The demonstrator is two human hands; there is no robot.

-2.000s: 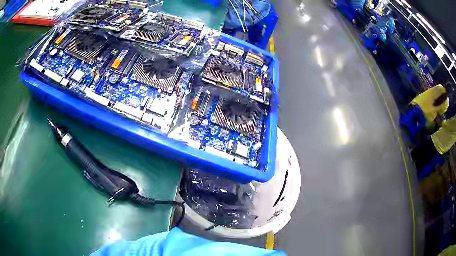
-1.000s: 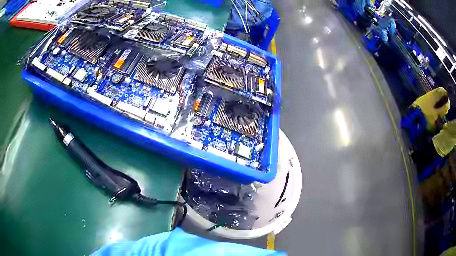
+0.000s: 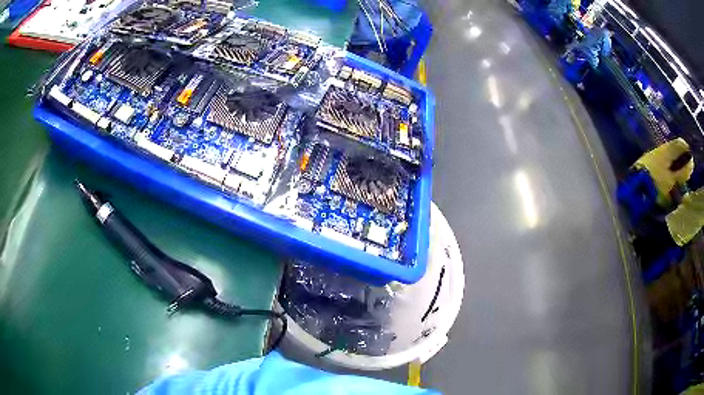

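Note:
A blue plastic tray (image 3: 231, 222) stands on the green mat and juts over the bench's right edge. Several blue motherboards (image 3: 201, 139) with black fans lie in it under clear shiny film. A black electric screwdriver (image 3: 147, 253) lies on the mat in front of the tray, tip toward the upper left, its cord running right over the bench edge. Neither of my hands is in view; only light-blue smock cloth shows at the bottom edge.
A white round bucket (image 3: 449, 289) with dark film inside stands beside the bench, partly under the tray. A white panel with a red-orange edge (image 3: 58, 27) lies at the upper left. A grey aisle (image 3: 502, 285) with a yellow line runs along the right, with workers beyond.
The white panel at the upper left has shifted slightly left. The tray, screwdriver and bucket look unchanged.

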